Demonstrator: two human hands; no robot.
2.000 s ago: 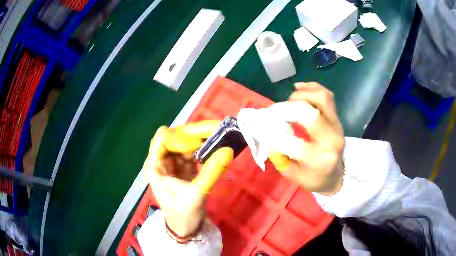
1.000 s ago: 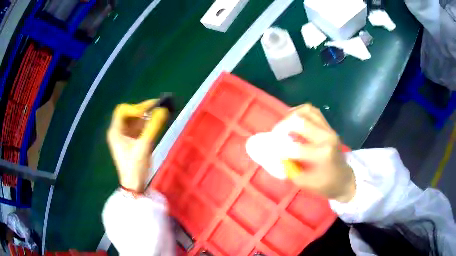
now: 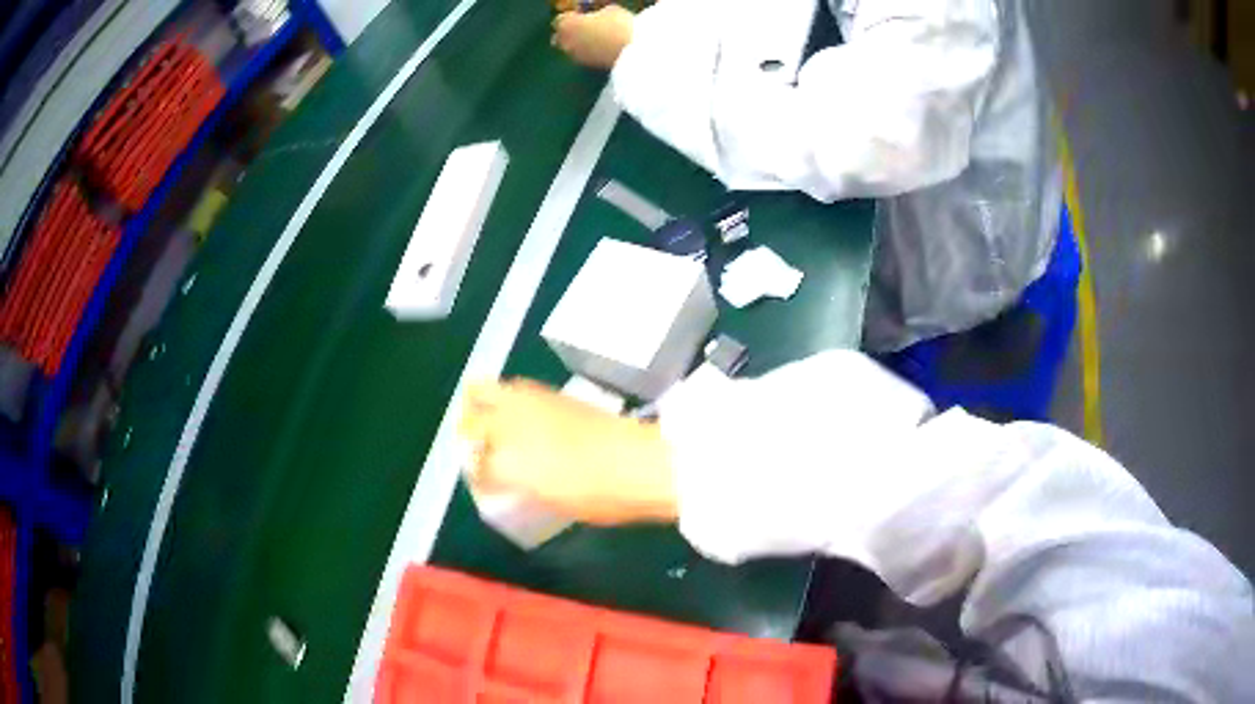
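Note:
My right hand (image 3: 564, 451) is blurred and lies over the top of the white translucent bottle (image 3: 520, 517), hiding most of it; only the lower part of the bottle shows. The fingers are curled, and whether they grip the bottle or hold a wipe is hidden. My left hand is out of the picture. The red-orange tray (image 3: 544, 641) is cut off by the bottom edge, and its visible pockets look empty. A small greyish piece (image 3: 285, 642) lies on the green belt at lower left.
A white box (image 3: 633, 314), white scraps (image 3: 760, 277) and small dark parts (image 3: 732, 223) lie beyond my hand. A long white box (image 3: 447, 231) lies on the belt. Another person's sleeve (image 3: 812, 117) reaches across the far bench. Red trays (image 3: 55, 275) fill the blue rack at left.
The view has shifted toward the far bench. My right hand has moved from over the tray to the bottle. My left hand, last holding a dark part over the belt, has left the picture.

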